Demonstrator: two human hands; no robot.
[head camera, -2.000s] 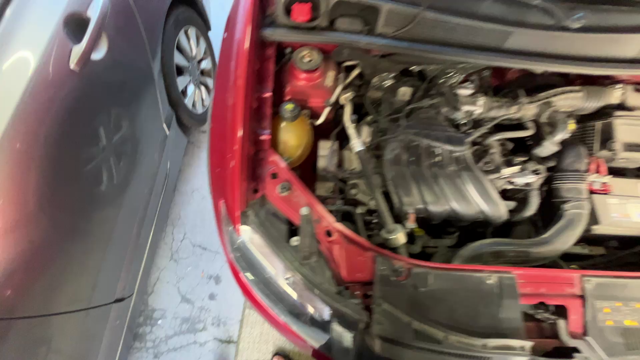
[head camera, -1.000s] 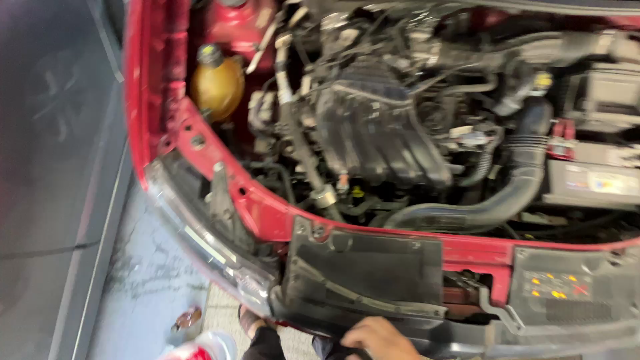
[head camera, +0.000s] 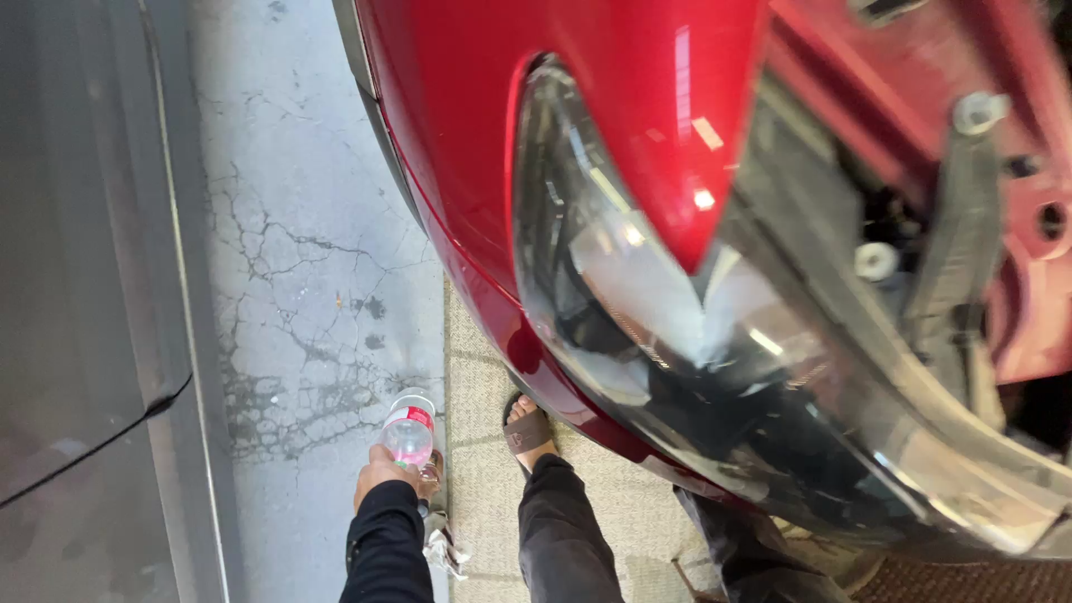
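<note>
My left hand (head camera: 383, 476), at the end of a dark sleeve, grips a clear plastic bottle (head camera: 408, 435) near its narrow end, where a bit of green shows. The bottle has a red and white label, and its wide end points away from me. It is over the floor, left of the red car's front corner. A clear-lensed headlight (head camera: 653, 310) fills the middle of the view, set into the red fender (head camera: 620, 109) and bumper. My right hand is out of view. Beside the bottle is a small brownish thing, partly hidden, that I cannot make out.
A dark grey car (head camera: 92, 293) stands along the left. Between the cars runs a cracked, painted floor (head camera: 310, 251). My sandalled foot (head camera: 528, 427) is on a beige mat (head camera: 481, 502) by the bumper. A crumpled white cloth or paper (head camera: 444, 553) lies near the mat's edge. The open engine bay's edge (head camera: 1034, 293) is at right.
The view has swung from the engine bay to the headlight corner. The hand seen at the bottom edge one second ago is gone from view. My left hand with the bottle now shows.
</note>
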